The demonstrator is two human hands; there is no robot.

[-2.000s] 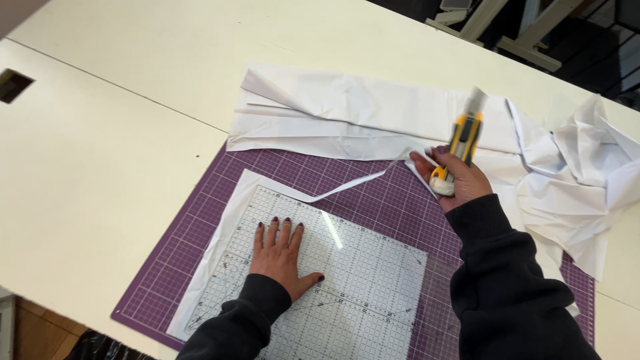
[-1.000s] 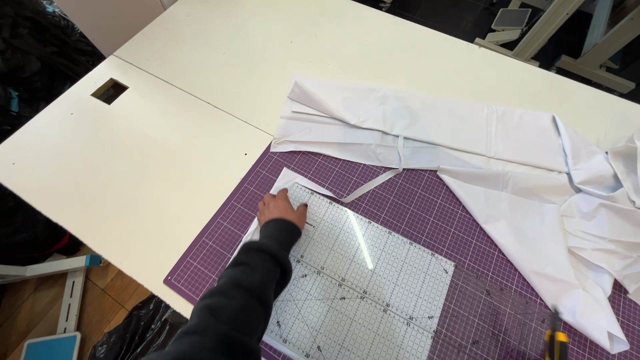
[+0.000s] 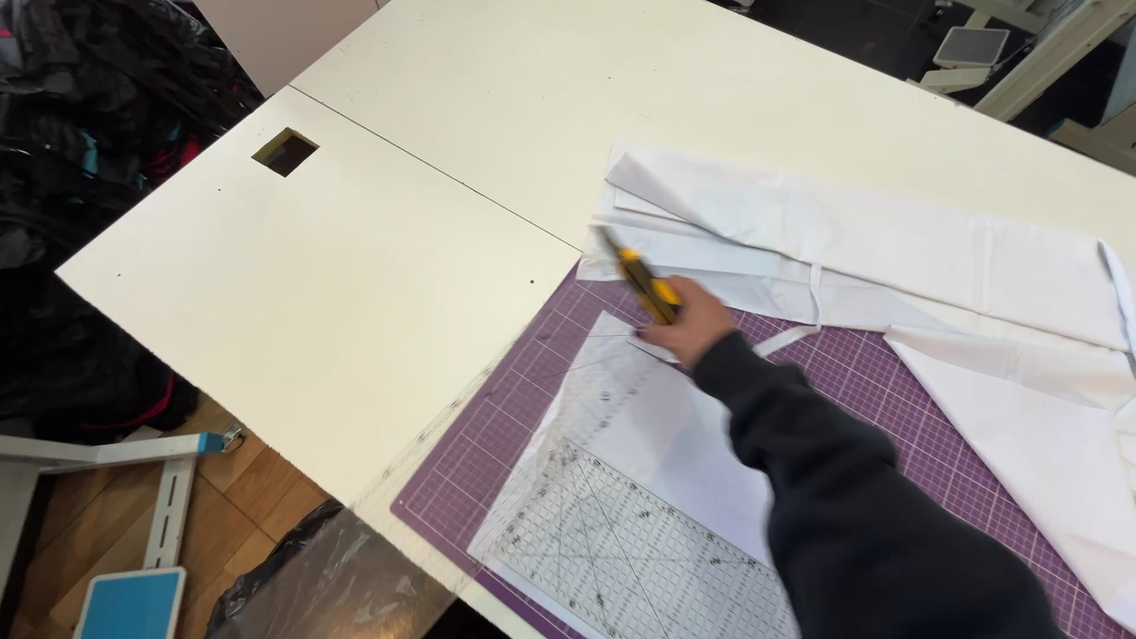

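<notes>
My right hand (image 3: 692,324) is closed around a yellow and black utility cutter (image 3: 650,286), tip toward the upper left. It is over the top corner of a white fabric piece (image 3: 674,435) on the purple cutting mat (image 3: 887,390). A clear gridded ruler (image 3: 657,550) covers the lower part of that piece. Faint transparent ruler markings (image 3: 453,417) cross the mat's left edge; whether they belong to a second ruler is unclear. A narrow white strip (image 3: 790,340) runs from near my wrist to the larger white fabric (image 3: 887,257). My left hand is out of view.
The pale table (image 3: 373,293) has a seam and a square cut-out (image 3: 286,152) at its left. Black plastic bags or dark material (image 3: 80,177) lie beyond the left edge. Metal frames with a blue pad (image 3: 133,603) are at lower left, others at top right.
My left hand, on the ruler one second ago, has left the view. My right hand with the cutter has come in over the fabric piece's top corner. The ruler no longer covers the piece's upper part.
</notes>
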